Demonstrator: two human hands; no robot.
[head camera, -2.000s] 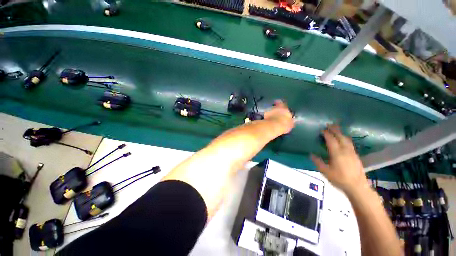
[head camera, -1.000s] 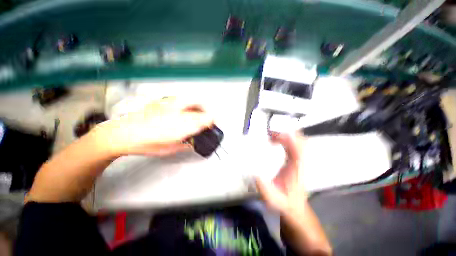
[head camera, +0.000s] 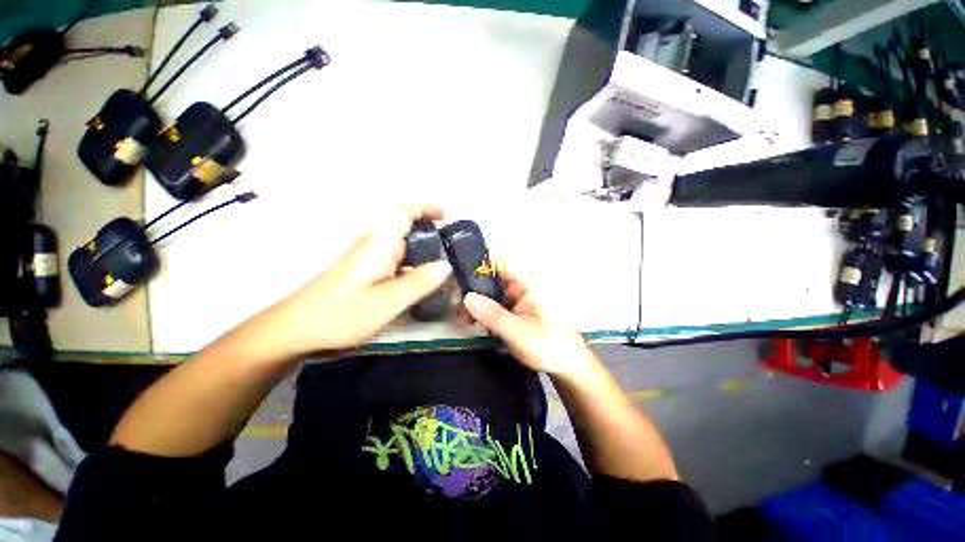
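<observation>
My left hand (head camera: 386, 277) holds a black housing (head camera: 424, 246) above the front of the white bench. My right hand (head camera: 519, 321) grips another black housing (head camera: 473, 257) with orange-yellow print, close beside the first. Whether the two touch is hard to tell. The black electric screwdriver (head camera: 804, 175) lies on the bench to the right, its nose at the metal mechanism of the white screw feeder (head camera: 677, 122). Black housings with paired leads (head camera: 198, 148) lie at the left.
Dense black housings with tan bands (head camera: 855, 277) are piled at the right. A thick cord (head camera: 741, 337) runs along the bench's front edge. Below are a red crate or stool (head camera: 836, 362) and blue bins (head camera: 836, 506). Part of a person shows at the lower left.
The view has tilted down from the belt to the bench. Two seconds ago both hands reached over the belt; now they are together near the front edge, each holding a housing.
</observation>
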